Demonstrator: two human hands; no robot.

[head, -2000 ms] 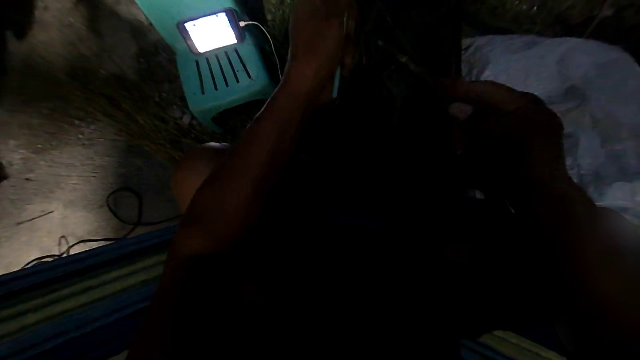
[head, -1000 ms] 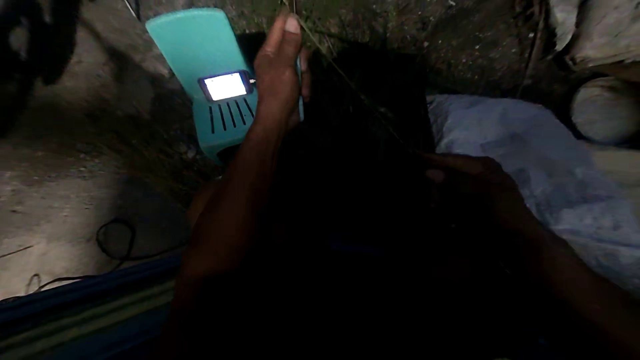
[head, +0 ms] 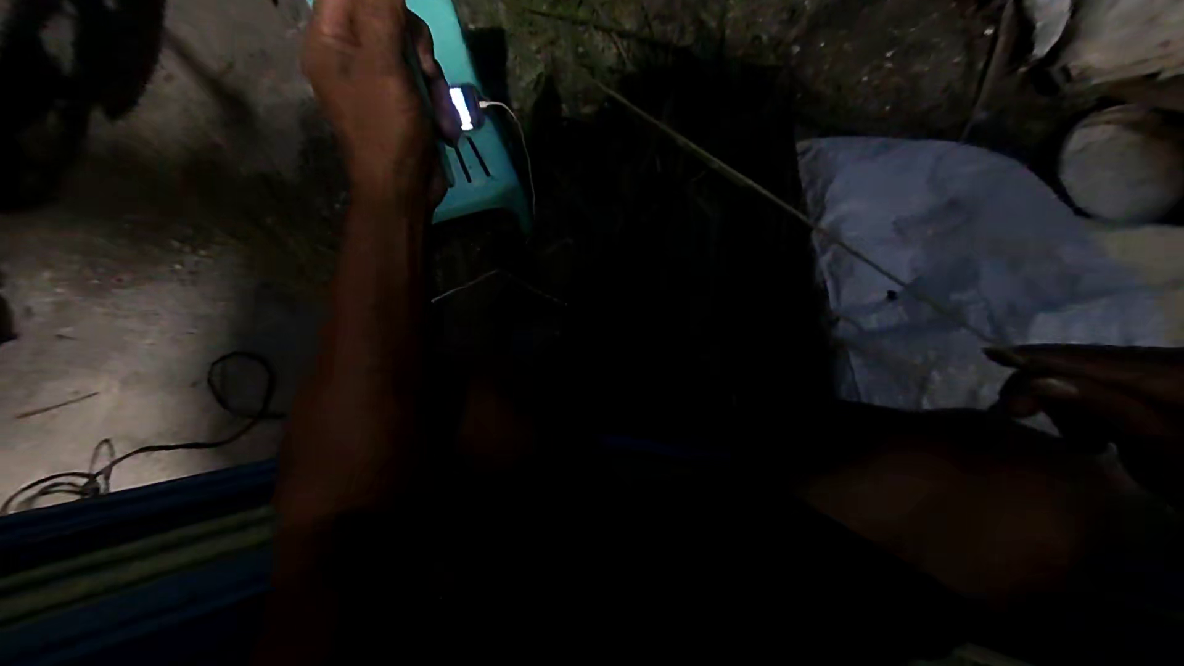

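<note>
My left hand [head: 370, 83] is raised at the upper left, in front of a small green plastic chair [head: 490, 185]; its fingertips run up to the top edge, and what it may hold is hidden. At the far right my right hand [head: 1073, 393] pinches the end of a thin stem or strand [head: 786, 205] between thumb and finger. From there the strand runs up and left over a pale woven sack [head: 943, 222]. A phone with a lit screen [head: 462, 108] lies on the chair, partly behind my left hand, with a white cable [head: 523, 139] plugged in.
Striped fabric [head: 139, 564] spans the lower left. A dark cord [head: 185, 446] lies looped on the concrete floor [head: 166, 370]. A round pale object [head: 1119, 165] stands beyond the sack at the upper right. Deep shadow hides much of the middle and my lap.
My hands have moved apart, the right one out to the right over the sack. The left hand now covers part of the chair and phone. The strand shows much more clearly.
</note>
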